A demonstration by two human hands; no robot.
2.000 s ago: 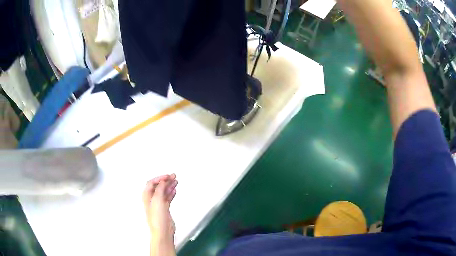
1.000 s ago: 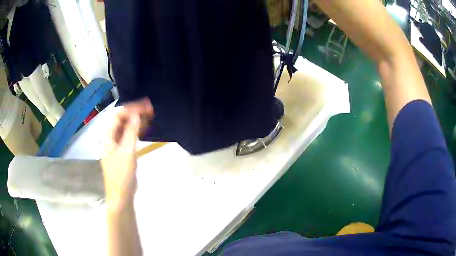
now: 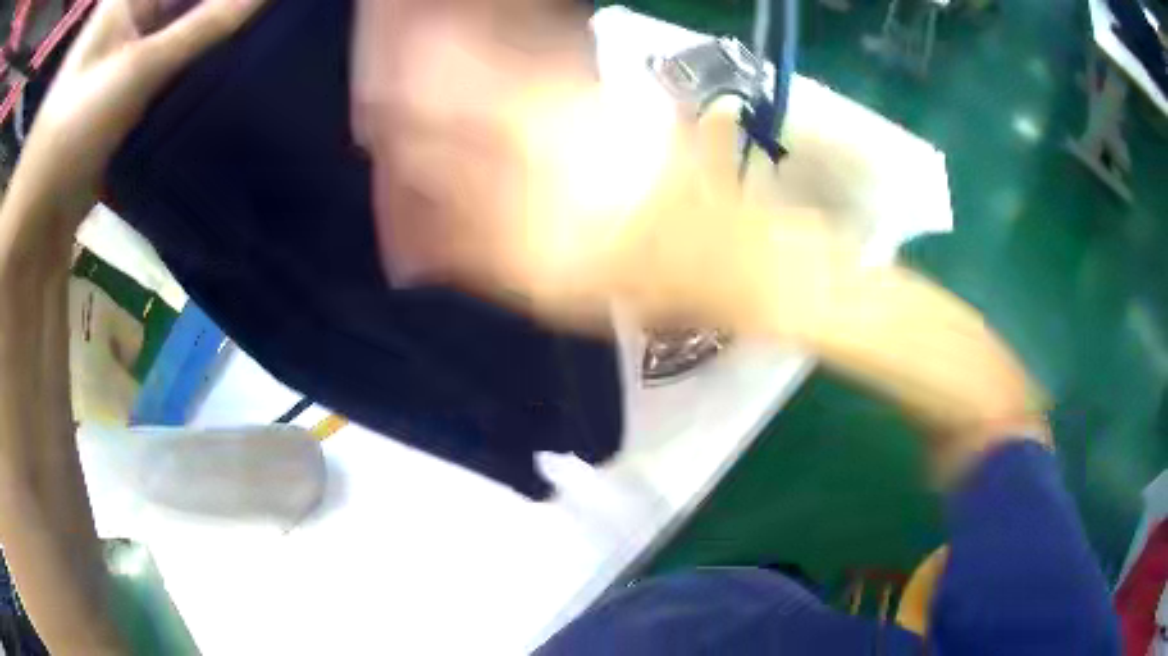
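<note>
The dark navy garment (image 3: 295, 244) is held up slantwise in front of me, its lower edge over the white table and its top cut off. My left hand (image 3: 160, 39), partly cut off at the top left, is closed on the garment's upper left edge. My right hand (image 3: 487, 167) is large and blurred in front of the garment; its fingers and any grip cannot be made out. The steam iron's metal plate (image 3: 683, 355) shows below my right forearm, which hides the rest.
The white table (image 3: 436, 564) bears a pale grey padded form (image 3: 231, 472) at left. A blue curved board (image 3: 183, 365) is beyond it. A yellow strip (image 3: 329, 427) shows below the garment. Blue-grey lines (image 3: 775, 58) rise behind the iron. A yellow stool (image 3: 920, 590) is at lower right.
My right hand has come down from above the picture to in front of the garment. My left hand has moved up to its upper left edge. The garment has tilted and shifted left.
</note>
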